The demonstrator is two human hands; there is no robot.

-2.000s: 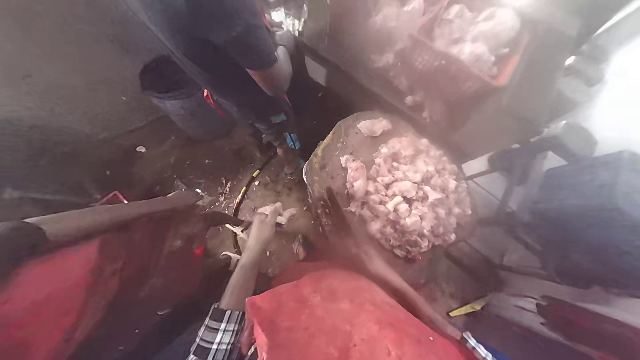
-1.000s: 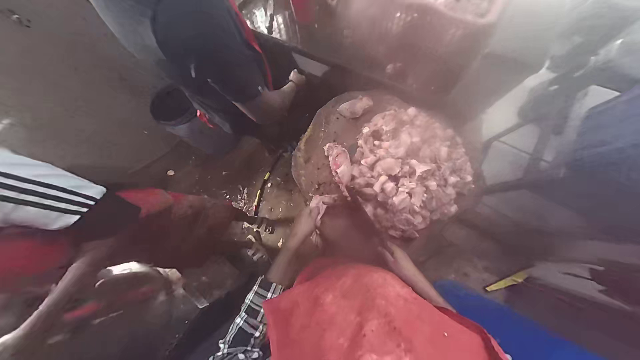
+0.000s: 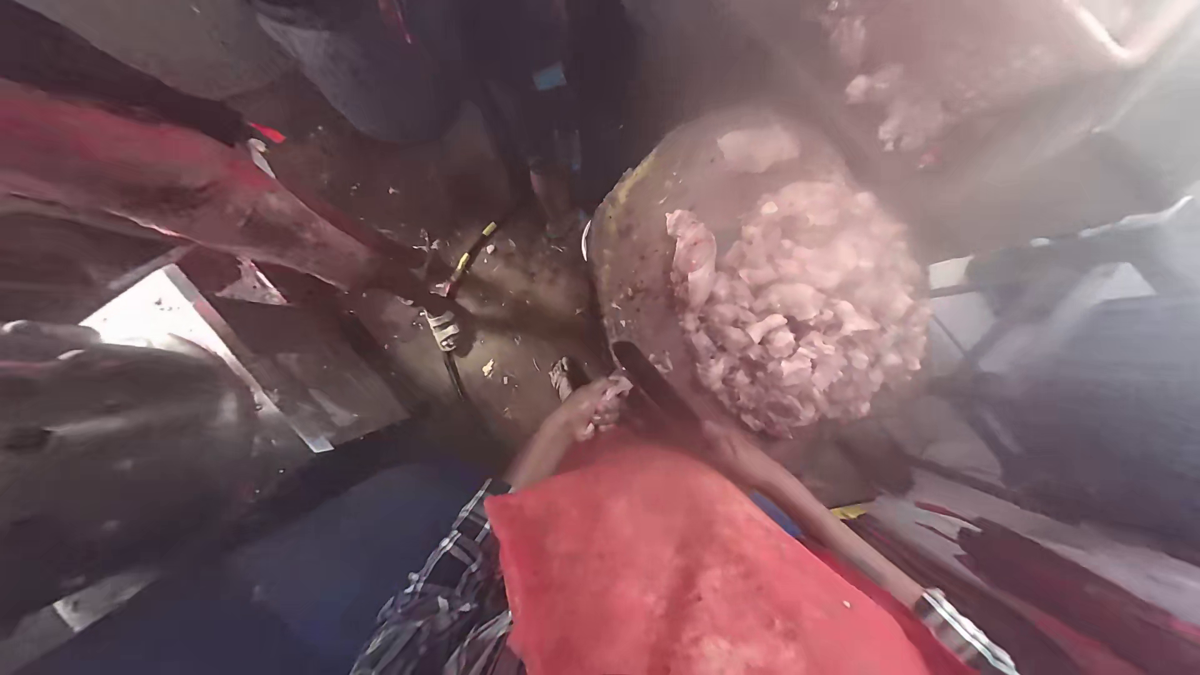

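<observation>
My left hand (image 3: pixel 595 408) is closed on a small pale piece of raw meat (image 3: pixel 616 386), at the near left edge of a round block (image 3: pixel 642 272). Beside it, my right hand (image 3: pixel 722 445) grips a dark knife (image 3: pixel 656 389), whose blade points up and left across the block's near edge. A heap of cut raw meat (image 3: pixel 806 319) covers the right part of the block. A longer piece of meat (image 3: pixel 692 246) lies at the heap's left side, and another piece (image 3: pixel 757 148) lies near the far edge. The right fingers are blurred.
A red apron (image 3: pixel 647 562) hangs below my hands. Scraps and a black hose with yellow bands (image 3: pixel 473 258) lie on the dirty floor. A container with meat (image 3: pixel 994 56) stands at the upper right. Another person's foot (image 3: pixel 442 330) and a bucket (image 3: pixel 375 75) are at the left.
My left hand was over the floor left of the block two seconds ago, then came to the block's near edge, where it is now. The striped sleeve at the left is out of view.
</observation>
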